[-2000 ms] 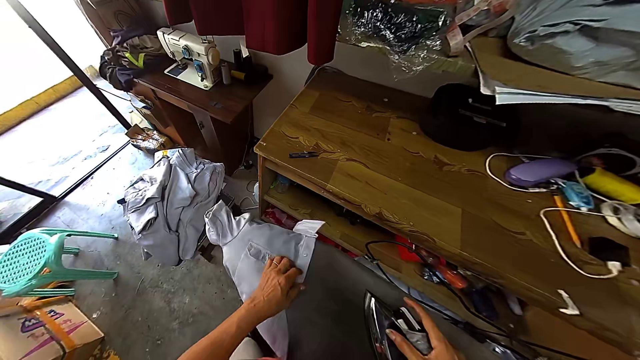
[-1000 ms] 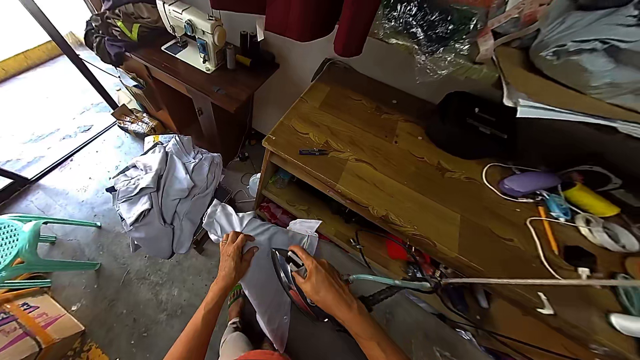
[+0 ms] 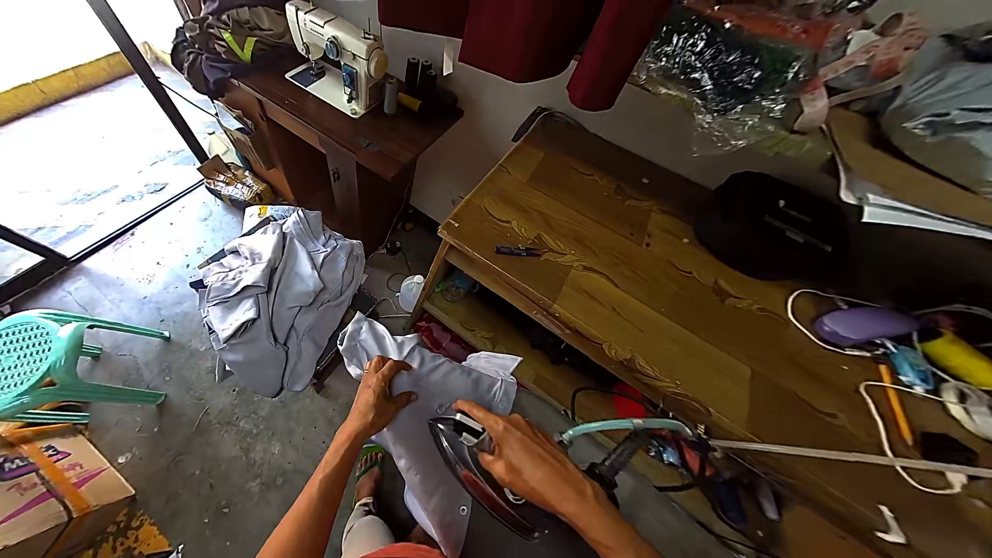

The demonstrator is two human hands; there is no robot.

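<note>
A light grey garment point(image 3: 418, 387) lies over a dark ironing surface point(image 3: 558, 418) at the lower middle. My left hand point(image 3: 380, 391) rests on its upper part, fingers bent against the cloth; whether it pinches the fabric is unclear. My right hand point(image 3: 515, 449) grips the handle of a steam iron point(image 3: 473, 473), whose pointed soleplate lies at the garment's right side. A pale green hose point(image 3: 628, 425) and a dark cable run from behind the iron to the right. A heap of similar grey garments point(image 3: 283, 302) lies left of the ironing surface.
A wooden table point(image 3: 620, 263) with a dark cap point(image 3: 775, 225) stands at the right. Behind is a sewing machine point(image 3: 333, 54) on a brown cabinet. A green plastic stool point(image 3: 70, 356) and a cardboard box point(image 3: 62, 488) stand at the left. Dark red garments point(image 3: 511, 39) hang above.
The iron in my right hand has moved left onto the grey garment since two seconds ago. My left hand has shifted towards the garment's upper left part. The green hose has come into view.
</note>
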